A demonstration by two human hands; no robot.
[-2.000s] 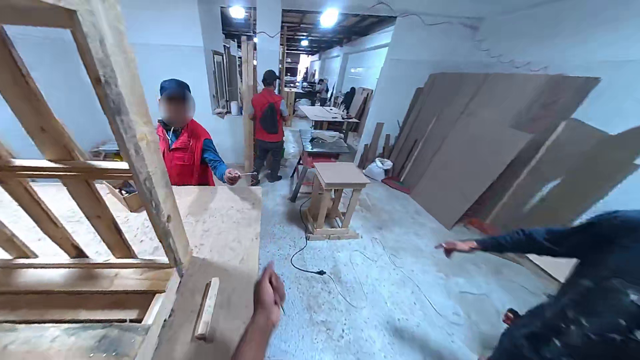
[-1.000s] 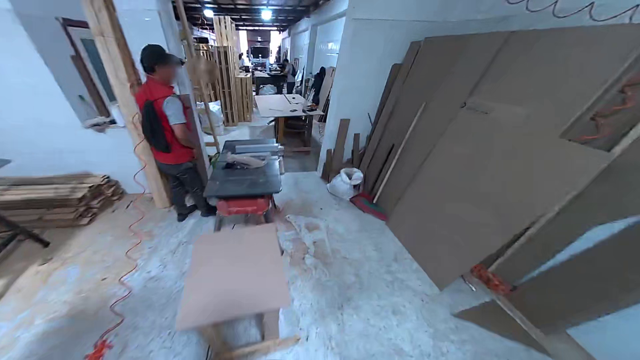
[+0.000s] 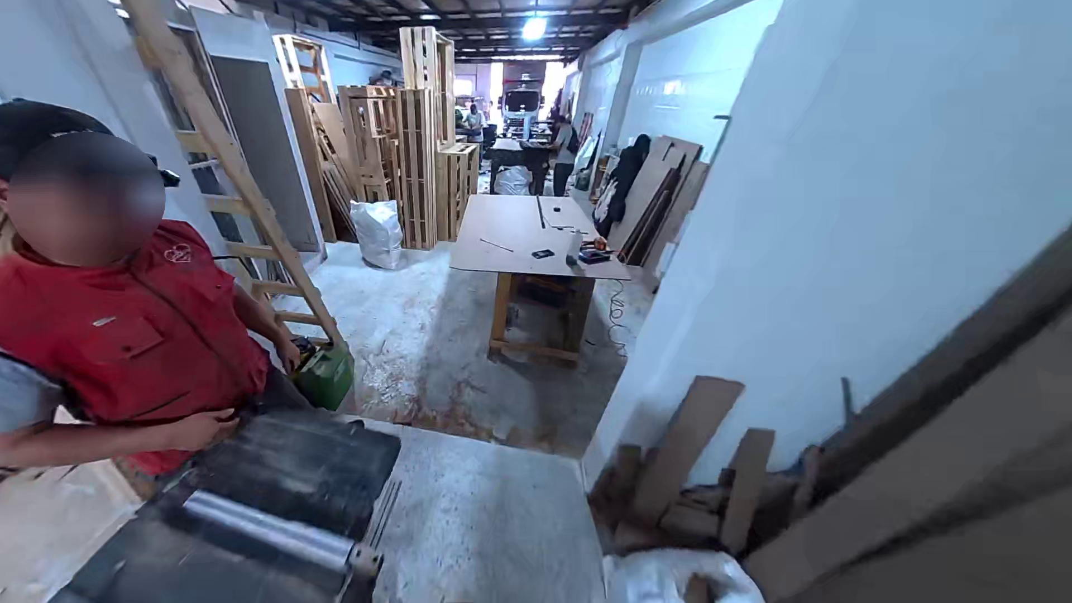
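Neither my left hand nor my right hand shows in the head view now. Closest to me at the lower left is a dark table saw (image 3: 293, 469) with a metal rip fence (image 3: 268, 529) lying across its top. A person in a red vest (image 3: 167, 335) stands at its left side, one hand near the edge of the saw table. Farther ahead, a work table (image 3: 511, 239) with a pale top and wooden legs holds a bottle and small tools.
A wooden ladder (image 3: 243, 184) leans behind the person, beside a green container (image 3: 328, 377). Pallet-like wooden frames (image 3: 416, 159) and a white sack (image 3: 378, 234) stand beyond. Board offcuts (image 3: 687, 444) lean at the right wall, near another white sack (image 3: 682, 578). Large panels edge the right.
The view has moved forward past the small stool-like wooden stand to the table saw. The person in red, back turned one second ago, now faces this way. My hand, visible two seconds ago, is out of view.
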